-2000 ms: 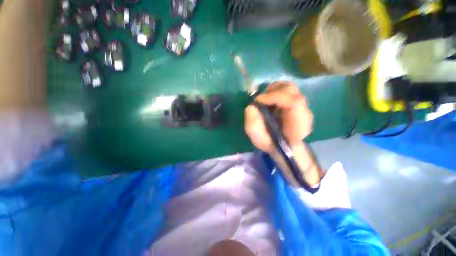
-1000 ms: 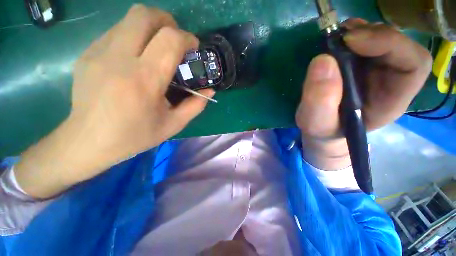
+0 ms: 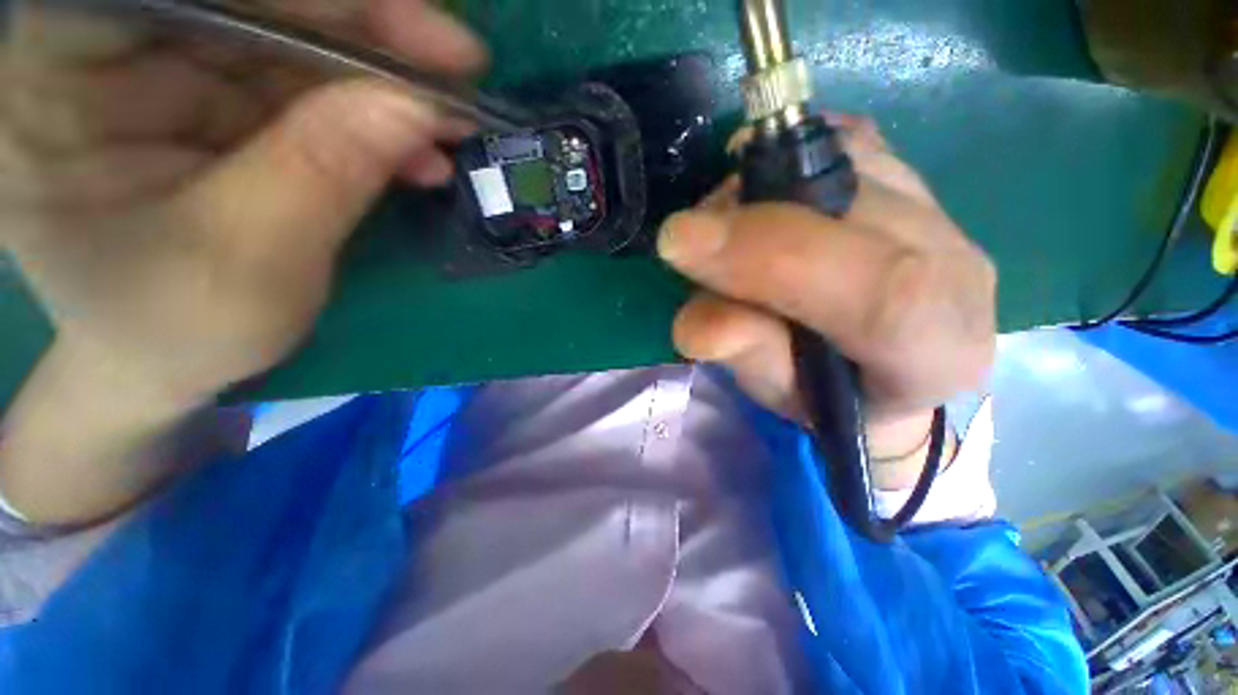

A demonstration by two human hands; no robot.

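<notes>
The small black device housing (image 3: 593,234) lies open on the black holding fixture (image 3: 679,129) on the green mat. Its circuit board (image 3: 532,183) shows a green square, a white patch and tiny silver parts. My left hand (image 3: 231,190), partly blurred, is left of the housing with its fingertips near the housing's left edge. It holds grey metal tweezers (image 3: 319,52), which slant over the fingers towards the housing's upper left. My right hand (image 3: 849,272) is right of the fixture and grips the black handle of the soldering iron (image 3: 777,95). The iron's tip is beyond the top edge.
Part of the brown-tan pot (image 3: 1168,48) is at the top right. A yellow tray edge (image 3: 1226,204) and black cables (image 3: 1178,224) are at the right. The mat's front edge runs close to my body. A metal rack (image 3: 1140,564) stands at the lower right.
My left hand has moved left, off the housing, and the tweezers now lie higher across it. My right hand has moved left with the soldering iron, closer to the fixture.
</notes>
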